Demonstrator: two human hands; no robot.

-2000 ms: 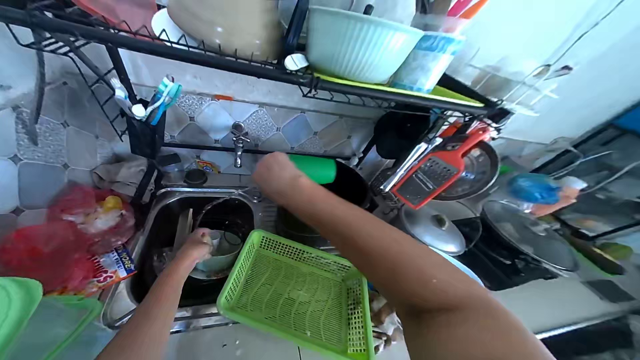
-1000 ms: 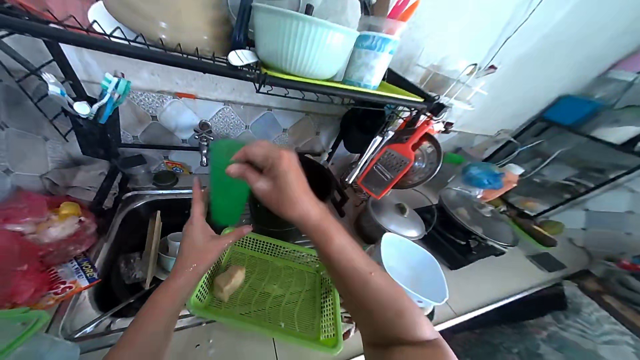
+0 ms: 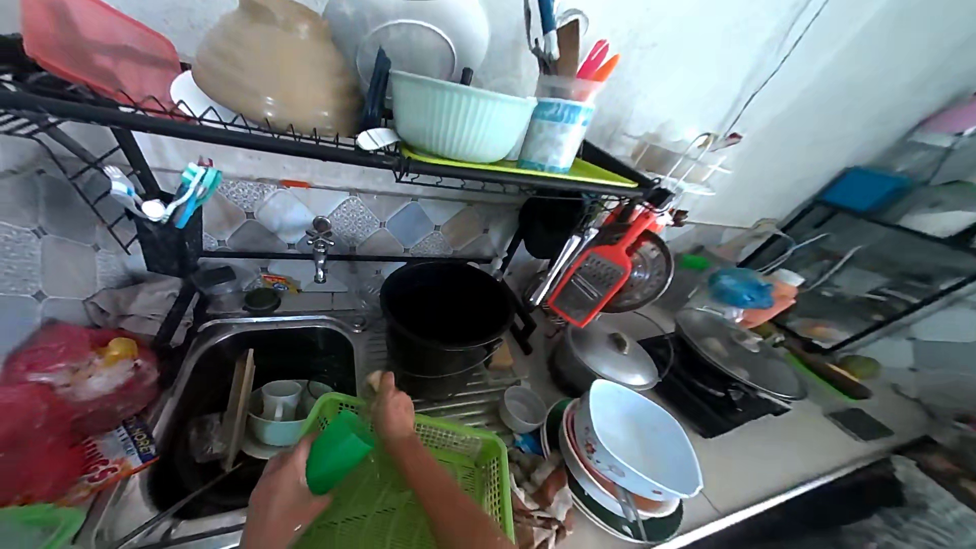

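Note:
My left hand (image 3: 286, 492) holds a green plastic cup (image 3: 335, 454) over the left part of a green plastic basket (image 3: 492, 473). Just right of the cup, my right hand (image 3: 393, 412) pinches a small tan piece (image 3: 374, 380), probably a sponge, above the basket's back edge. A large black pot (image 3: 446, 351) stands on the ribbed drainboard behind my hands. In the sink (image 3: 267, 324), at the left, are a white mug (image 3: 280, 399), a pale bowl (image 3: 274, 431) and an upright wooden board (image 3: 239, 408).
A faucet (image 3: 320, 248) is on the tiled wall. A dish rack (image 3: 305, 145) spans overhead, with a red grater (image 3: 593, 282) hanging at its right. Stacked bowls (image 3: 640, 442) sit right of the basket, near a lidded pot (image 3: 610, 354) and a stove (image 3: 705, 393). Red plastic bags (image 3: 53, 412) lie left.
The green cup has moved down with my left hand, toward the basket. The tan piece that lay in the basket a second ago is now in my right hand.

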